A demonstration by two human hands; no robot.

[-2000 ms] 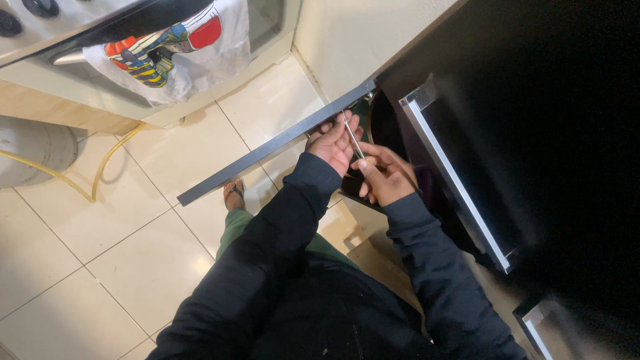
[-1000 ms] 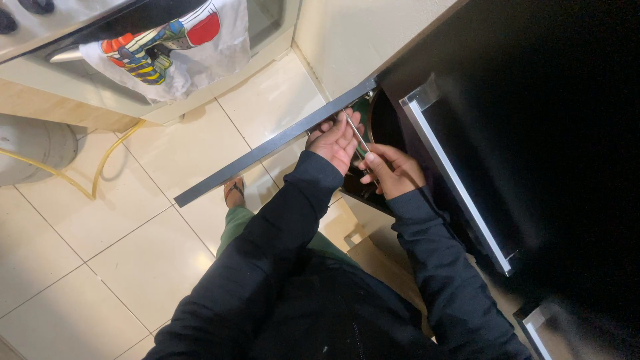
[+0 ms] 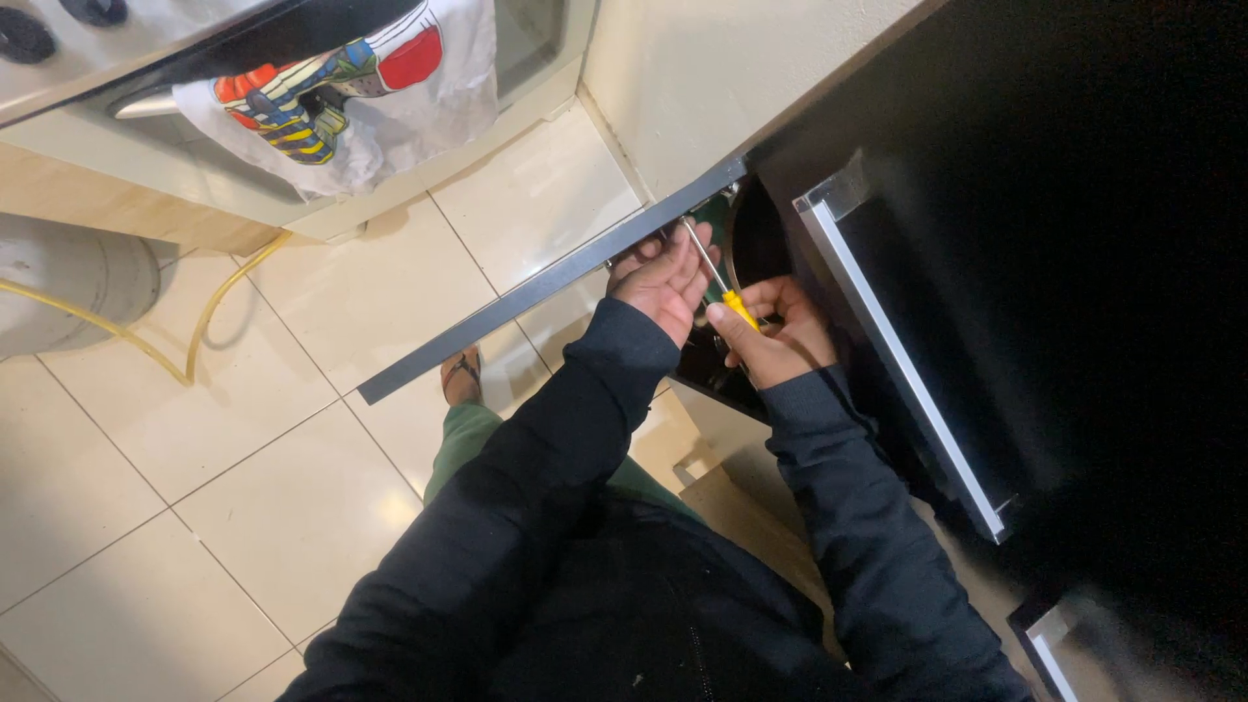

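Observation:
My right hand [image 3: 780, 333] is closed on the yellow handle of a screwdriver [image 3: 738, 309]. The metal shaft points up and left, its tip near the inner side of a dark cabinet door [image 3: 556, 283], seen edge-on. My left hand [image 3: 668, 283] is at the door's inner side, palm up, its fingers beside the shaft near the tip. Whether those fingers grip the shaft or a small part, I cannot tell. Close to the door's far end a metal hinge [image 3: 731, 188] shows in part. What the tip touches is hidden.
An oven with a printed cloth [image 3: 341, 107] on its handle stands at the upper left. A gas cylinder [image 3: 78, 283] with a yellow hose [image 3: 205, 327] is at the left. Dark fronts with metal handles [image 3: 907, 370] fill the right. My sandalled foot [image 3: 461, 375] is below the door.
The yellow screwdriver handle, not plainly visible in the earlier frames, now shows between my right thumb and fingers. My right hand has shifted slightly; the door has stayed about where it was.

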